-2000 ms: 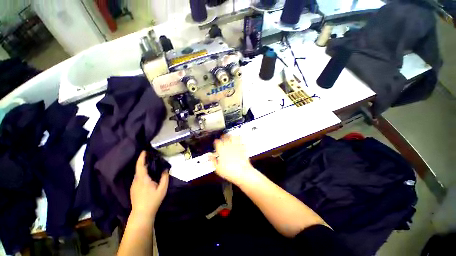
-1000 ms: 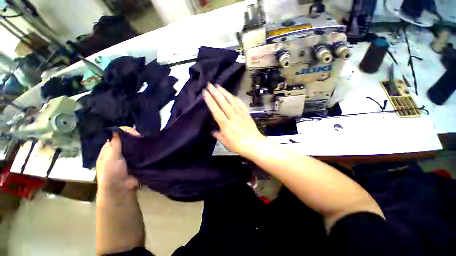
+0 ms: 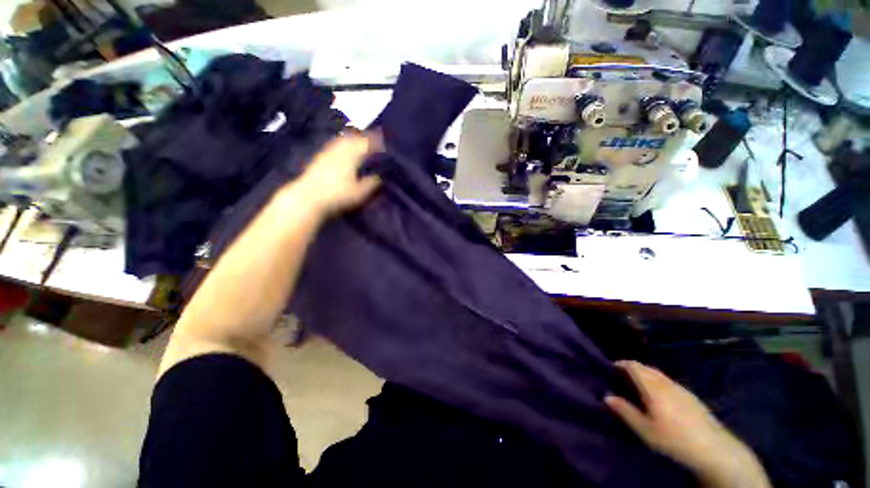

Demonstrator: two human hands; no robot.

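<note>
A dark purple garment piece (image 3: 429, 295) is stretched diagonally in front of the overlock machine (image 3: 611, 133), from the table down toward the lower right. My left hand (image 3: 343, 176) grips its upper edge left of the machine; the fingers are partly blurred. My right hand (image 3: 663, 415) holds its lower right edge, below the table's front edge. The cloth's upper end lies on the table beside the machine's flat plate. No cloth from my hands is seen under the presser foot area (image 3: 534, 176).
A second dark garment pile (image 3: 205, 152) lies at the left, beside a neighbouring sewing machine (image 3: 91, 172). Right of the overlock machine are a slotted tray (image 3: 758, 232) and dark thread cones (image 3: 722, 138). A dark pile (image 3: 773, 400) hangs below the table edge at right.
Two seconds ago both hands were by the machine's front. My left hand has since moved up along the cloth, and my right hand down to the right, drawing the piece out long.
</note>
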